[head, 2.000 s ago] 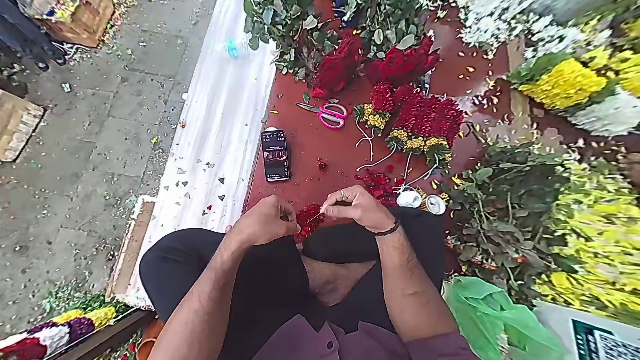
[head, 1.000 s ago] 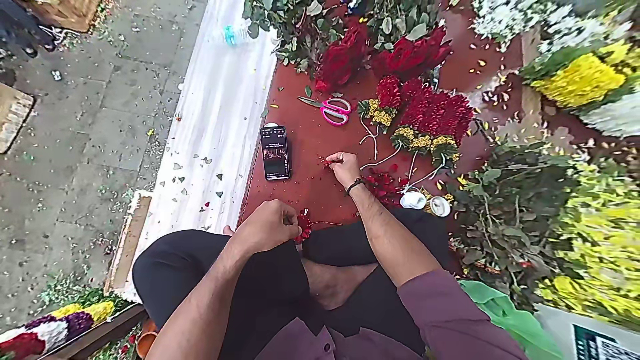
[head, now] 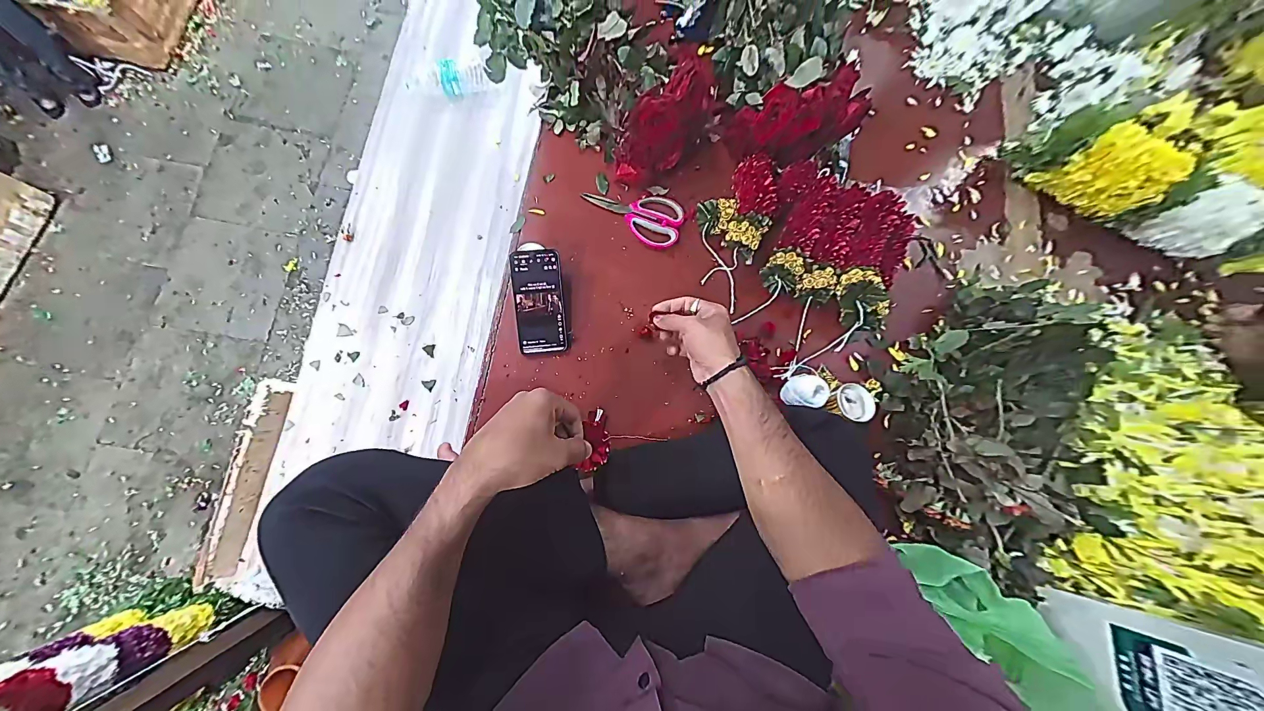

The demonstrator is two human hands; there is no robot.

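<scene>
My left hand (head: 533,434) is closed above my knee and grips a small red flower string (head: 595,441), from which a thin thread runs right. Farther up and to the right, my right hand (head: 696,336), with a ring and a black wristband, pinches a small red petal or bud (head: 656,320) over the red surface (head: 592,207). Beyond it lie red flower garlands (head: 839,232) with yellow trim and white strings. Loose red petals (head: 758,357) are partly hidden behind my right wrist. Two white thread spools (head: 805,391) sit right of that wrist.
Pink-handled scissors (head: 654,221) and a phone (head: 540,301) lie on the red surface. Red roses (head: 667,118) with leafy stems stand at the top. White cloth (head: 385,217) runs along the left. Leafy stems (head: 987,395), yellow flowers (head: 1165,444) and a green plastic bag (head: 987,622) are at right.
My right hand first moved away from my left hand to the red surface. Since the last earlier frame it has moved slightly back toward me. My left hand stays near my knee.
</scene>
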